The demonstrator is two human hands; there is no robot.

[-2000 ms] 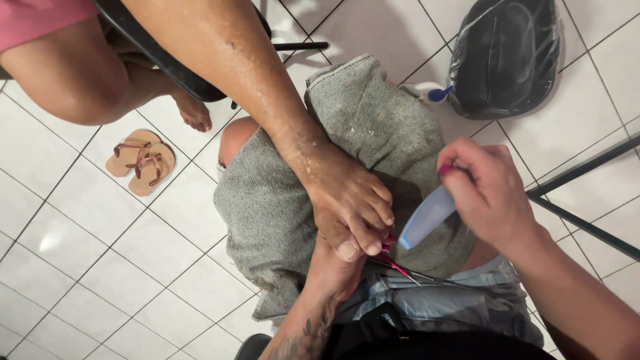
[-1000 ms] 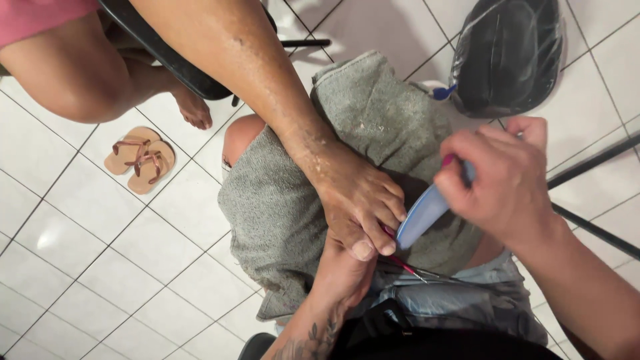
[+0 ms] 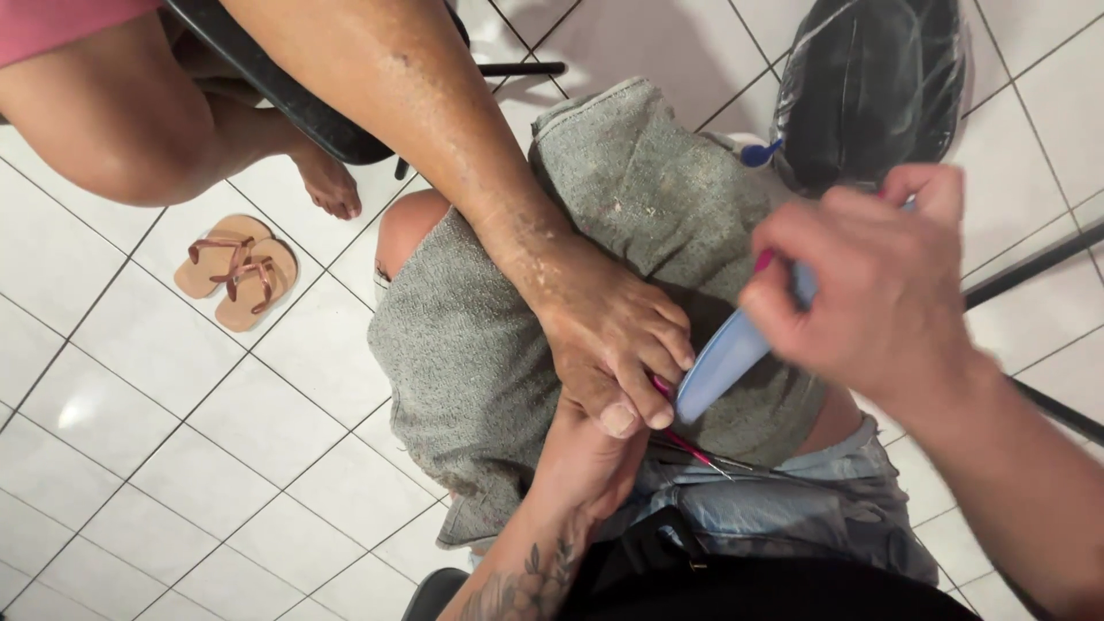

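Note:
Another person's bare foot (image 3: 595,323) rests over a grey towel (image 3: 466,345) on my lap. My left hand (image 3: 591,453) holds this foot from beneath, near the big toe; most of its fingers are hidden. My right hand (image 3: 862,285) is closed around a light blue foot file (image 3: 724,362), whose tip is beside the toes. A thin pink and metal tool (image 3: 690,447) sticks out under the toes near my left hand. Whether my left fingers grip it is hidden.
Tan flip-flops (image 3: 237,272) lie on the white tiled floor (image 3: 112,379) at left. A black basin (image 3: 871,95) lined with clear plastic stands at upper right. A black chair edge (image 3: 293,95) is near the person's other leg. Dark metal legs (image 3: 1035,267) cross the right side.
The foot file has come closer to the toes since two seconds ago, and my right hand has turned around its handle end. My left hand stays at the foot.

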